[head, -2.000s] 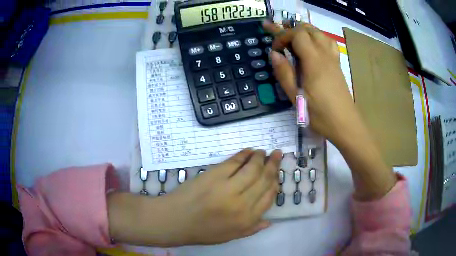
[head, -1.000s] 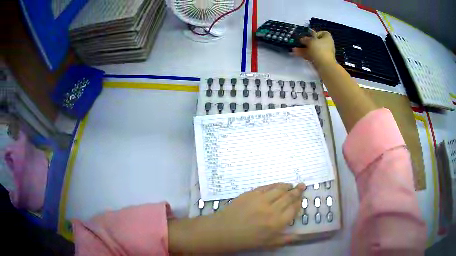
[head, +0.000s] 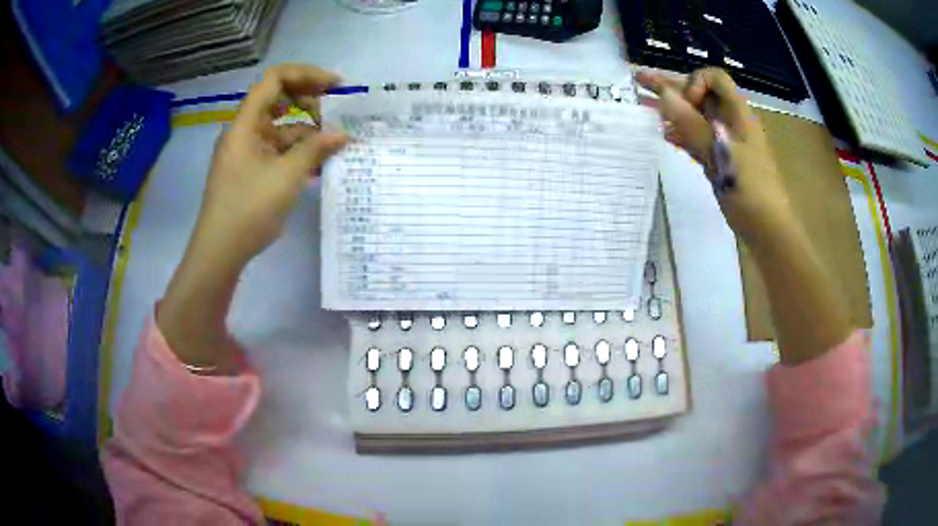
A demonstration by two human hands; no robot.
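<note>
The inspection record sheet [head: 494, 221], white with a printed table, is in front of me over the foam holding board [head: 514, 423]. My left hand [head: 273, 154] pinches the sheet's upper left edge. My right hand [head: 725, 149] is at the sheet's upper right corner, with the pen [head: 722, 159] held among its fingers; the fingertips are blurred, and whether they grip the corner is hard to tell. Miniature speakers [head: 506, 358] in paired rows show on the board below the sheet, and one row shows above it. The sheet hides the board's middle.
The calculator [head: 525, 14] lies beyond the board, beside a black plastic tray [head: 710, 41]. A cardboard sheet [head: 807, 226] lies right. Stacked boards [head: 190, 36] and a blue parts box [head: 121, 139] are at left. A loaded board [head: 854, 82] is at far right.
The calculator has been let go beyond the board. My right hand has come back to the sheet. My left hand has moved from the sheet's bottom to its upper left edge, and the sheet has shifted up the board.
</note>
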